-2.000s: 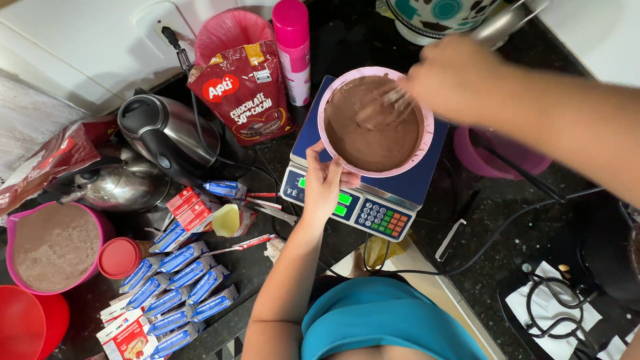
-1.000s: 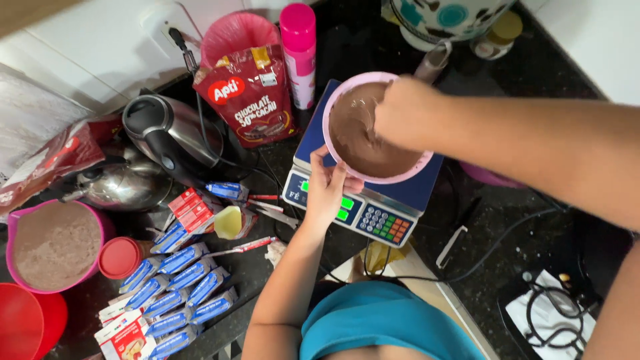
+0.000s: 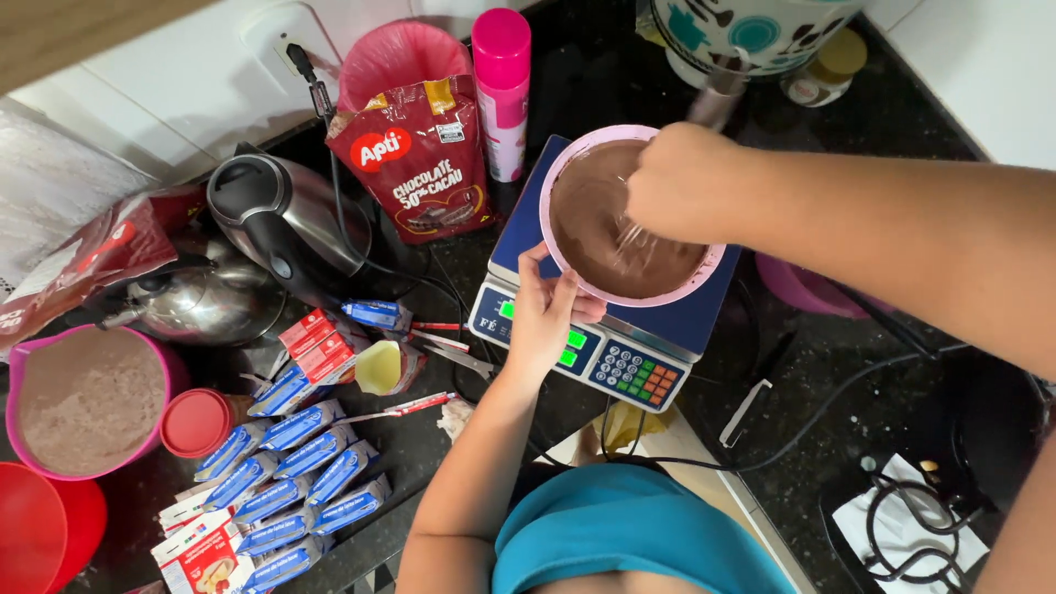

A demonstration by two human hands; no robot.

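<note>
A pink bowl (image 3: pixel 554 198) of brown chocolate mixture stands over a blue digital kitchen scale (image 3: pixel 701 330) with lit green displays. My left hand (image 3: pixel 551 305) grips the bowl's near left rim, thumb on the edge and fingers beneath. Closed around a whisk (image 3: pixel 639 239), my right hand (image 3: pixel 689 186) is above the bowl; the whisk's wires dip into the mixture and its blurred handle sticks up past the fist. Behind the scale's left side stand a chocolate powder bag (image 3: pixel 429 165) and a pink spray can (image 3: pixel 502 99).
An electric kettle (image 3: pixel 289 214), a metal teapot (image 3: pixel 206 301) and a pink tub of powder (image 3: pixel 169 371) are at left. Several blue-and-white cream cartons (image 3: pixel 276 499) lie near scissors (image 3: pixel 462 358). A black cable (image 3: pixel 792 454) crosses the counter. A stove burner grate (image 3: pixel 912 528) is at lower right.
My right hand has moved from the bowl's right rim to over the mixture, still with the whisk. My left hand stays at the bowl's rim.
</note>
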